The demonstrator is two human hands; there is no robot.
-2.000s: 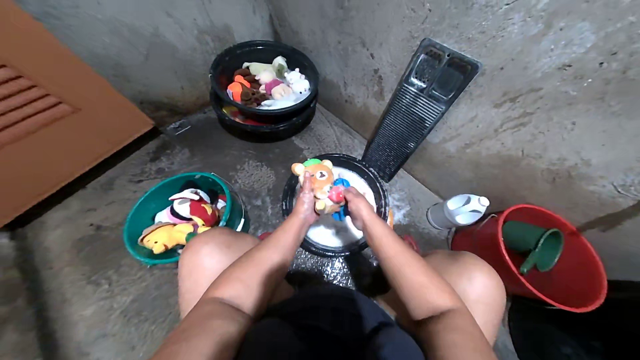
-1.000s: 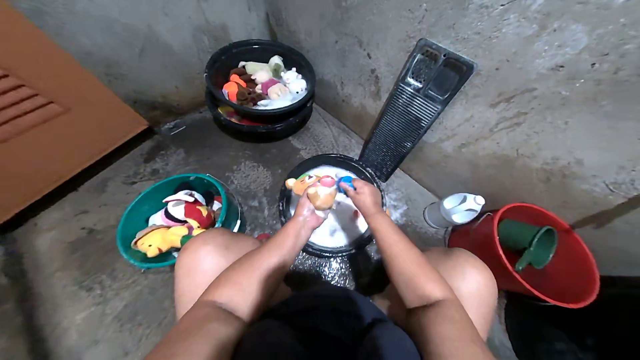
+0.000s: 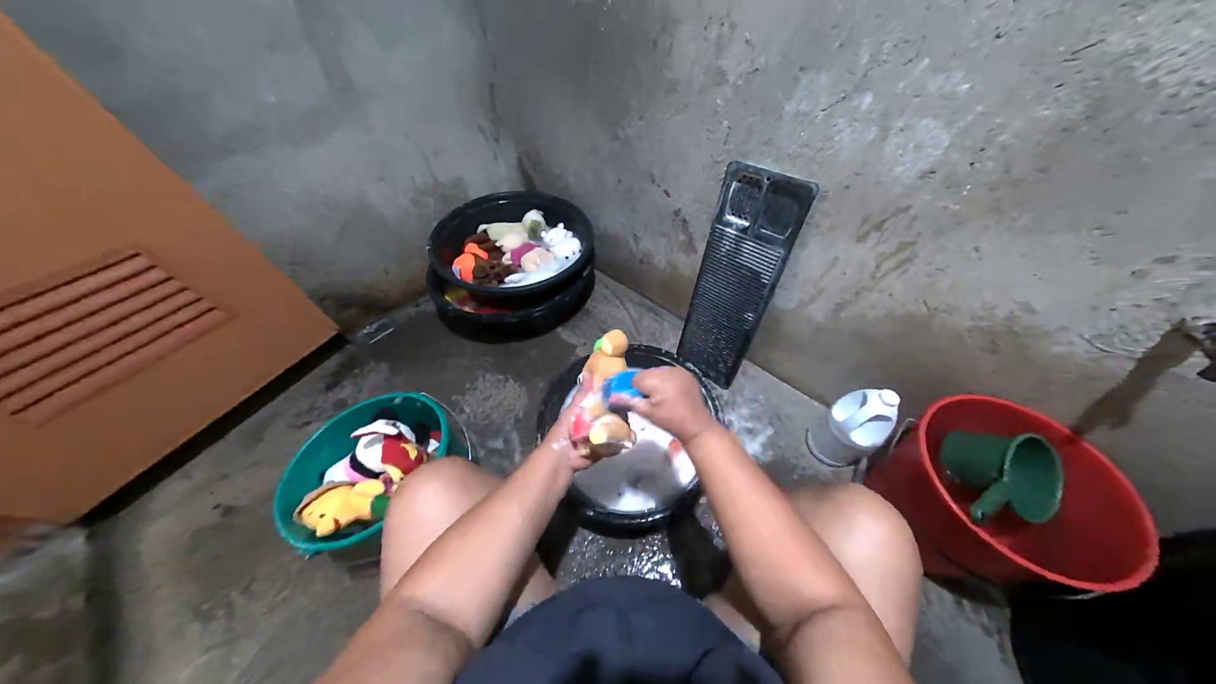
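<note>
My left hand (image 3: 570, 432) grips a wet, tan stuffed toy (image 3: 605, 361) with a bit of green, above a black basin (image 3: 622, 518) of sudsy water. A blue scrub brush or similar blue item (image 3: 623, 388) is in my right hand (image 3: 673, 404), against the toy's side. Its exact kind is blurred. The toy's face is turned out of sight, and its lower part shows between my hands. Foam and a small red thing float in the water below.
Stacked black basins (image 3: 511, 294) hold stuffed toys at the back. A teal basin (image 3: 285, 503) with more toys stands left. A black plastic washboard (image 3: 746, 275) leans on the concrete wall. At right are a white jug (image 3: 863, 418) and a red bucket (image 3: 1130, 518) holding a green dipper (image 3: 1034, 478).
The toy has been turned; its face, visible two seconds ago, no longer shows. My right hand has moved left with the blue item, onto the toy. The view has tilted upward.
</note>
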